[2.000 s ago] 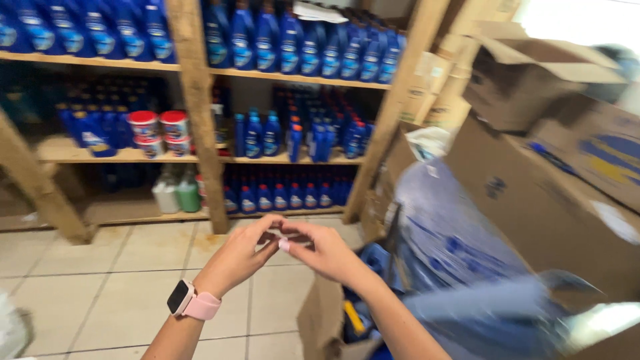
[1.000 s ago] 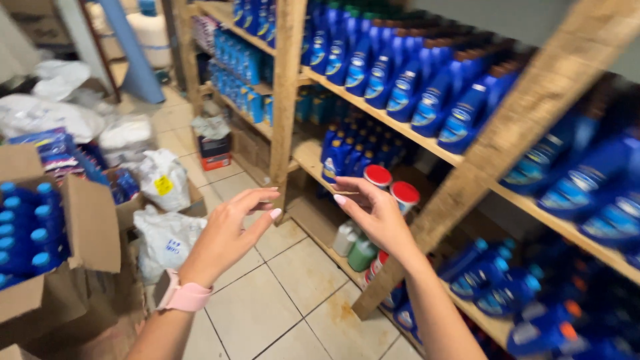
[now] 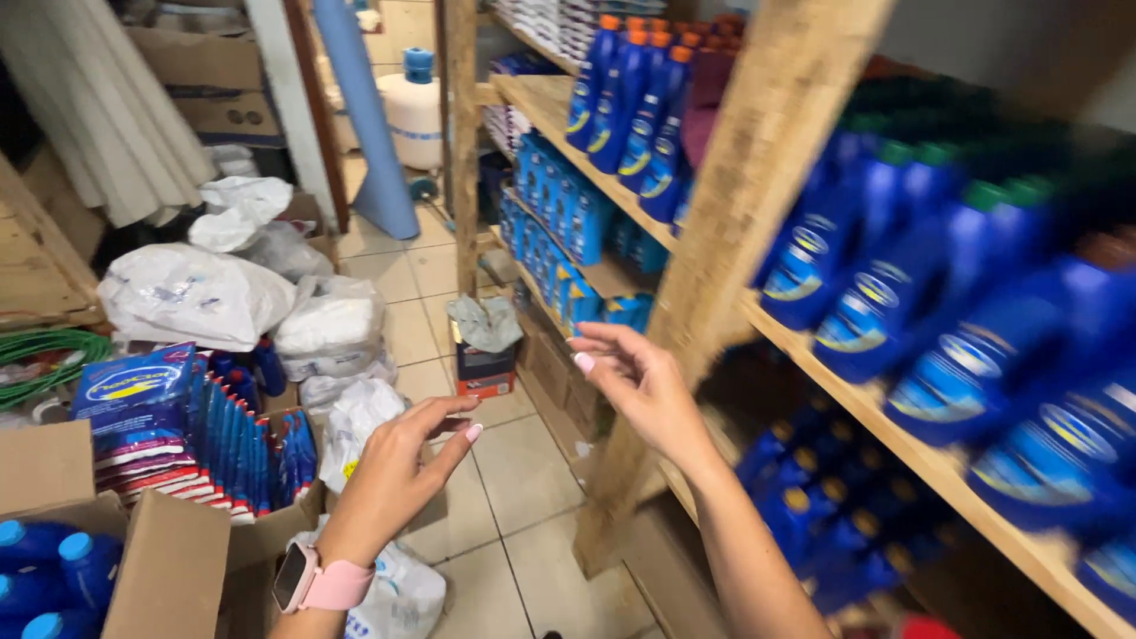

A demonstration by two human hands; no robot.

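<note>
Over the tiled floor, my left hand is held palm inward with thumb and fingers apart and nothing between them. A smartwatch with a pink band is on that wrist. My right hand is raised in front of a wooden shelf post, fingers loosely curled and empty. To its right, blue plastic bottles line a wooden shelf. Beyond it, blue bottles with orange caps stand above light-blue packs. Neither hand plainly touches anything.
At left, an open cardboard box holds blue bottles with light-blue caps, beside a box of blue packets. White plastic bags are piled behind. A dark and red container with a grey cloth stands by the shelving. A green hose lies coiled at far left.
The view has swung left along the shelving. My hands, close together two seconds ago, are now apart.
</note>
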